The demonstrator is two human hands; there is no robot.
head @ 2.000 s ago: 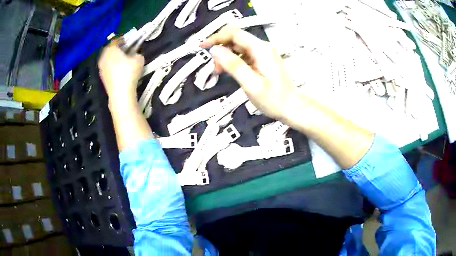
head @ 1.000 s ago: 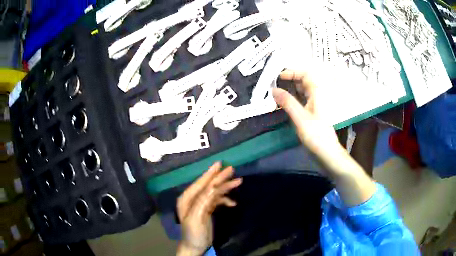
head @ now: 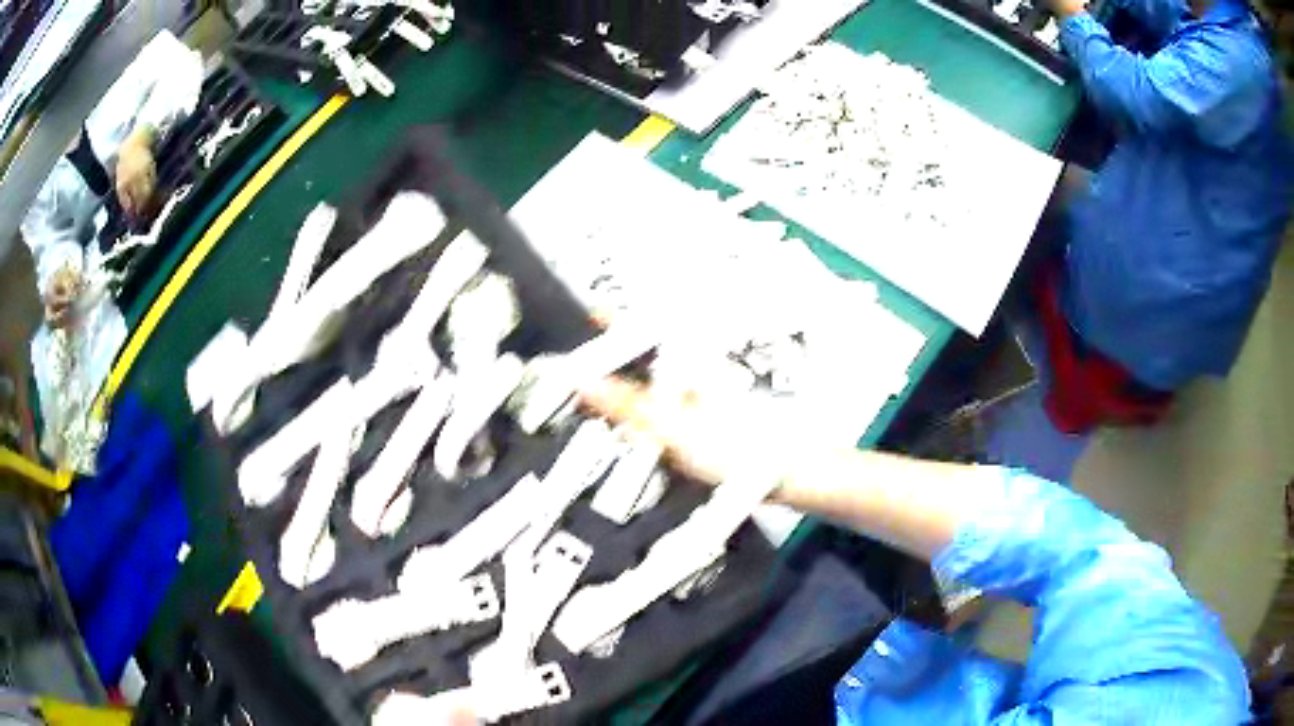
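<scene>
The black foam tray (head: 253,532) lies tilted in front of me, with several white-strapped watches (head: 532,596) lying across it. My right hand (head: 660,426) reaches in from the right over the tray's right side, next to the strap sheet. Its fingers are blurred among white straps, so I cannot tell if it grips one. A pile of loose white straps (head: 795,348) lies on a bright sheet right of the tray. My left hand is not clearly visible; a small pinkish patch at the bottom edge is too unclear to name.
A second sheet with loose straps (head: 866,142) lies farther back on the green mat (head: 937,64). A blue-clad person (head: 1178,213) stands at right; a person's hand (head: 138,173) shows at upper left. A dark tray with round pockets (head: 199,681) is cut off at lower left.
The view has turned, showing more of the bench's far side and coworkers. My right hand has moved from the tray's near right corner farther up its right side. My left hand has left clear view.
</scene>
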